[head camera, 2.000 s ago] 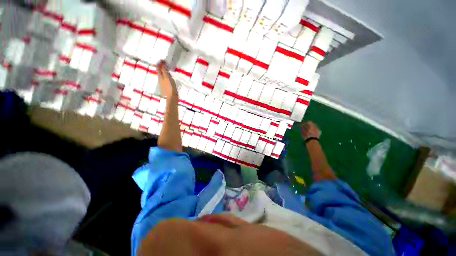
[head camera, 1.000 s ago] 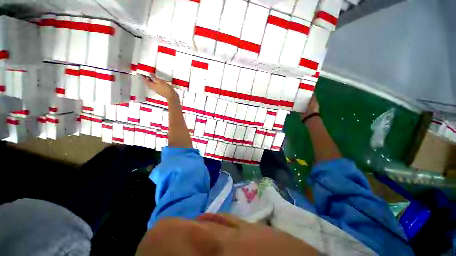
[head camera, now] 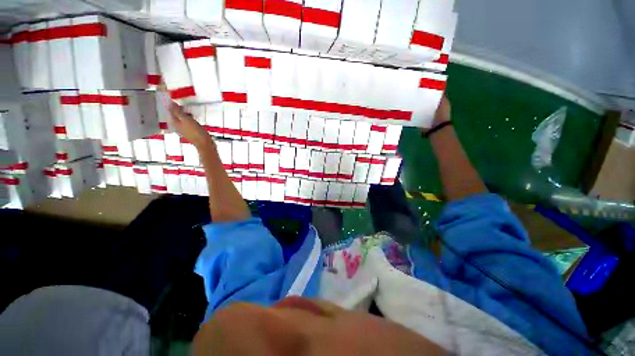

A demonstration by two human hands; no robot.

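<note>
A row of white product boxes with red bands (head camera: 341, 87) spans between my two hands, in front of the stacked boxes. My left hand (head camera: 184, 124) is at the lower left end of the row, fingers against the end box. Two boxes at that end lean over. My right hand (head camera: 443, 115), with a dark band on the wrist, presses the right end; its fingers are partly hidden behind the boxes. More white boxes (head camera: 324, 163) are stacked in layers below the row.
More box stacks (head camera: 76, 62) stand at the left. A person's pale cap (head camera: 76, 323) is at the lower left. The green floor (head camera: 501, 139) at the right has a clear plastic scrap (head camera: 548, 139). A blue plastic object (head camera: 592, 268) and a brown carton (head camera: 616, 163) are at the right.
The view has moved closer to the boxes. My right hand has come up from beside the stack to the row's right end. My left hand has moved left, and boxes there now lean.
</note>
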